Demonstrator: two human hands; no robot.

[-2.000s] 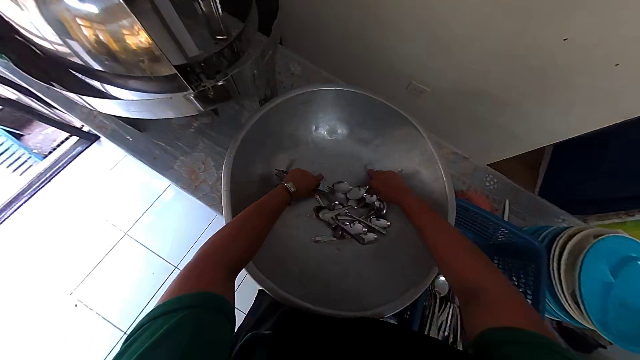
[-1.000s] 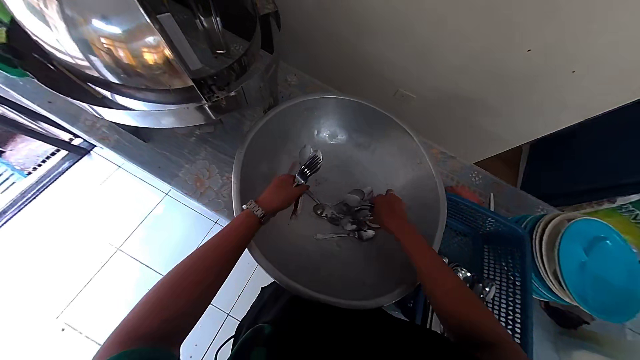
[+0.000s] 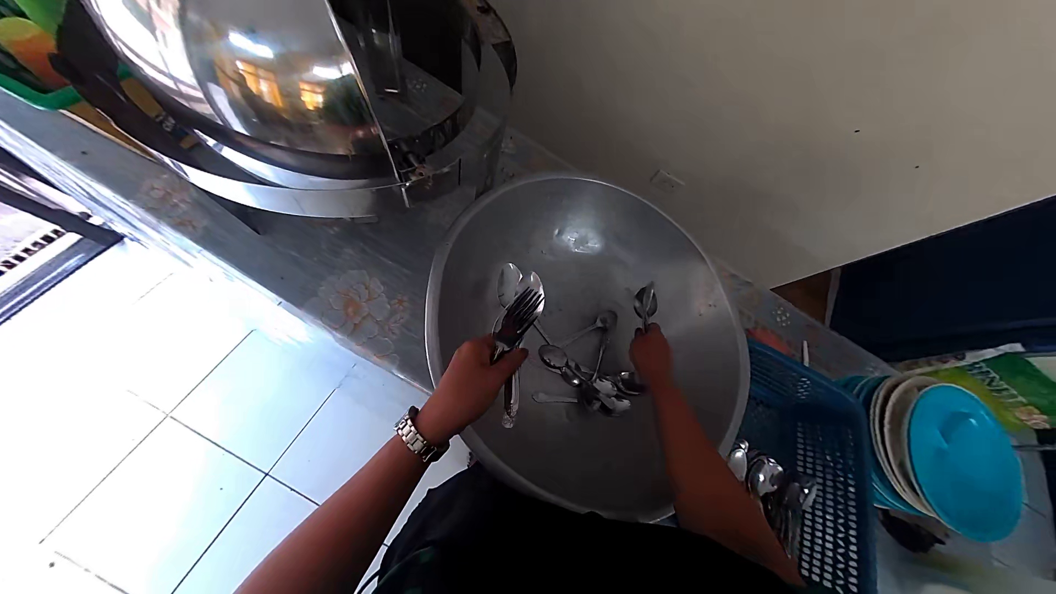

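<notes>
A large round metal basin (image 3: 577, 470) stands in front of me. My left hand (image 3: 474, 384), with a metal watch on the wrist, grips a bundle of forks (image 3: 520, 312) and spoons over the basin's left side. Two spoon bowls point up beside the fork tines. My right hand (image 3: 652, 356) holds one or more spoons (image 3: 646, 302) upright on the right side; how many is unclear. Between and below the hands, a loose pile of metal spoons (image 3: 602, 389) lies on the basin's bottom.
Right of the basin is a blue plastic basket (image 3: 833, 412) with spoons and other cutlery (image 3: 767, 478). Stacked plates, a turquoise one (image 3: 965, 462) outermost, stand farther right. A shiny chafing dish (image 3: 272, 99) sits at upper left on the floral-covered table (image 3: 355, 280), by the wall (image 3: 742, 99).
Two seconds ago both hands were in the pile. My left hand has lifted forks and spoons away to the left. My right hand has come up from the pile holding spoons. The pile is smaller.
</notes>
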